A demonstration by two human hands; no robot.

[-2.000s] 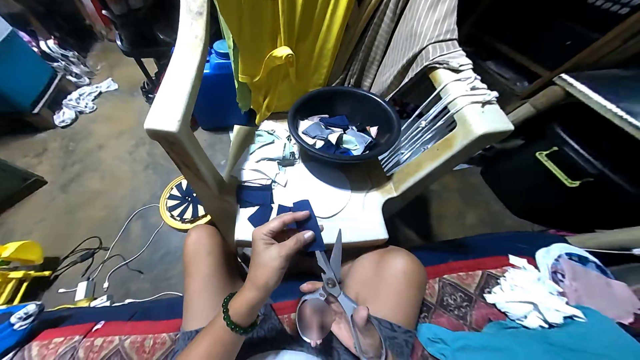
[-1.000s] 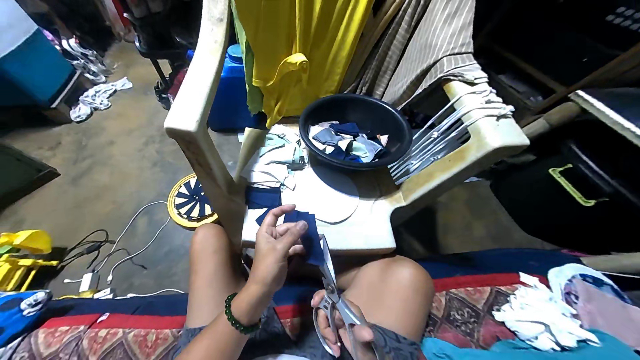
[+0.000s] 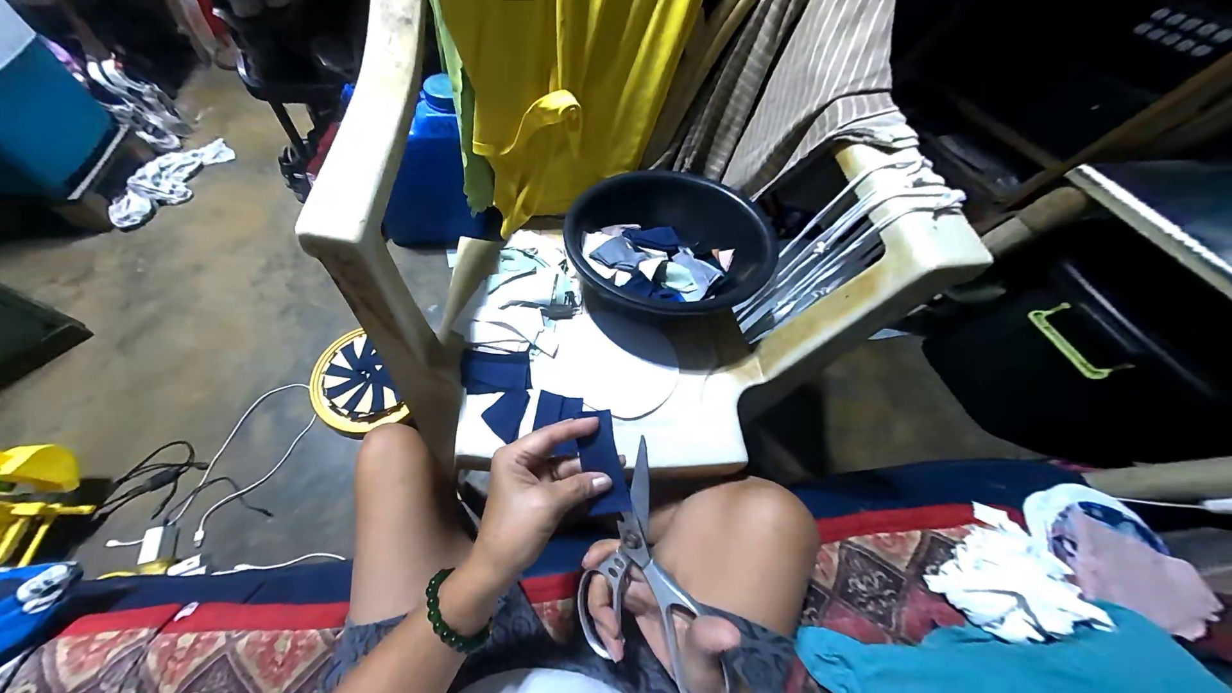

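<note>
My left hand [image 3: 544,491] pinches a navy fabric piece [image 3: 603,462] between thumb and fingers, above the front edge of a white plastic chair seat [image 3: 707,423]. My right hand [image 3: 645,616] holds metal scissors [image 3: 633,544] by the handles, blades parted beside the lower end of the piece. On the seat lie more navy pieces [image 3: 496,372], pale fabric scraps [image 3: 520,298] and a white round disc [image 3: 630,366]. A black plastic bowl [image 3: 674,303] with mixed scraps stands at the back of the seat.
Chair armrests [image 3: 356,192] rise on both sides, the right one wound with white strips [image 3: 828,241]. Yellow cloth [image 3: 577,87] hangs behind. A yellow-rimmed round item [image 3: 327,414] and white cables [image 3: 226,443] lie on the floor at left. White scraps [image 3: 1011,577] and teal cloth [image 3: 962,659] lie at right.
The scissors' blades, closer together one second ago, are now parted. My left hand keeps its hold on the navy piece throughout.
</note>
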